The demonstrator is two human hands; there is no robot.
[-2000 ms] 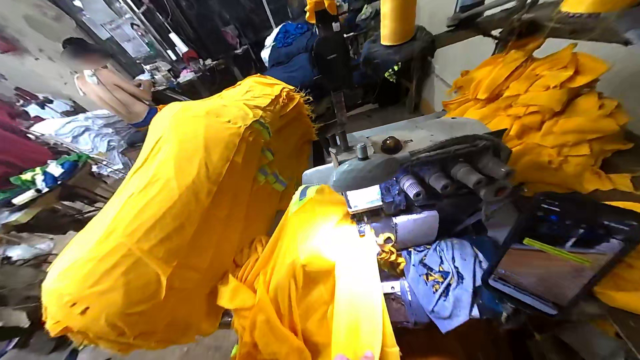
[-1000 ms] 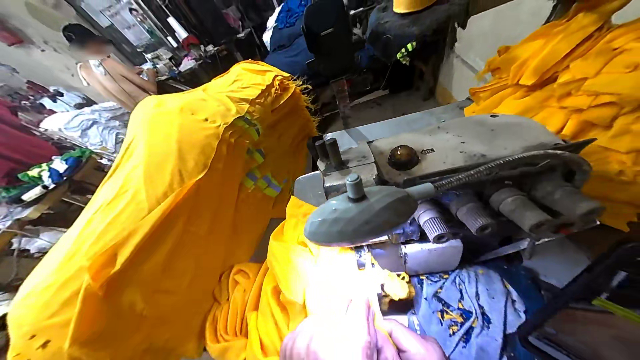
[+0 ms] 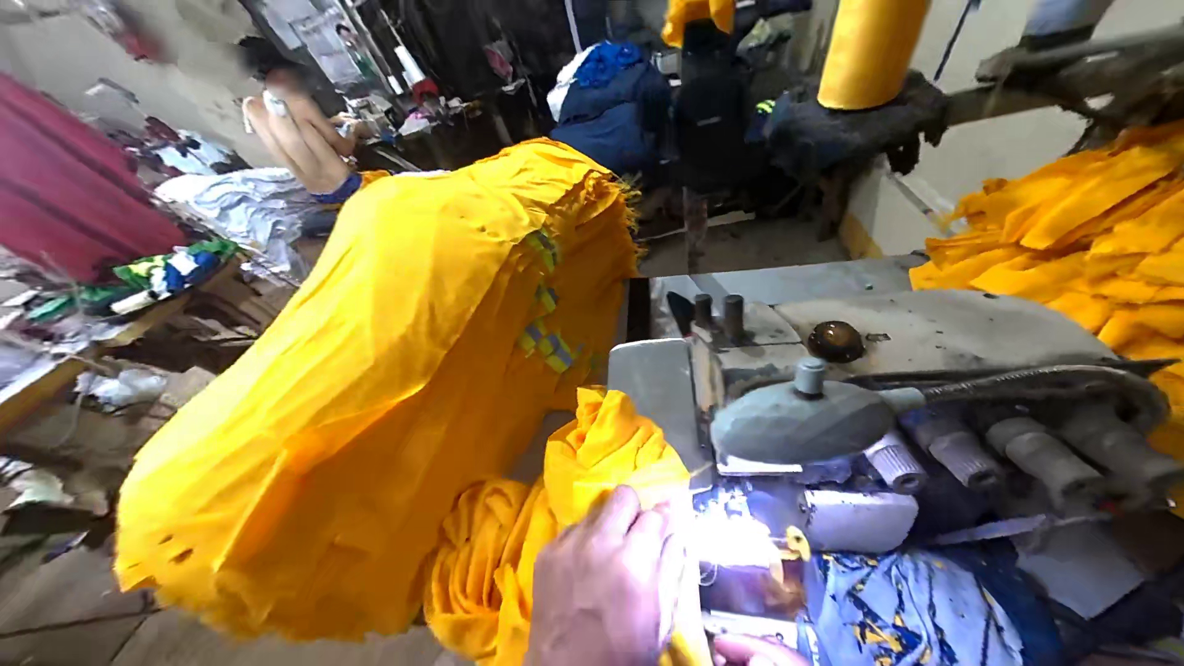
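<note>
My left hand (image 3: 601,578) presses, fingers bent, on a bunched yellow cloth (image 3: 610,444) at the left side of an overlock-type sewing machine (image 3: 934,333). Only the fingertips of my right hand (image 3: 758,650) show at the bottom edge, beside the lit needle area; what they hold is hidden. A grey lamp head (image 3: 800,421) hangs over the machine's front, and its glare washes out the stitching area. Several tension knobs (image 3: 1036,453) line the machine's front. A blue patterned cloth (image 3: 916,606) with yellow scraps lies right of my right hand.
A large heap draped in yellow cloth (image 3: 314,398) stands at left. Another yellow cloth pile (image 3: 1091,240) lies behind the machine at right. A yellow thread cone (image 3: 869,55) stands at the back. A seated person (image 3: 301,139) is far left, near a pale cloth heap (image 3: 245,203).
Two seconds ago barely a fingertip showed at the bottom edge; one second ago both hands were together at the needle area. Now my left hand is farther left on the cloth, apart from the right.
</note>
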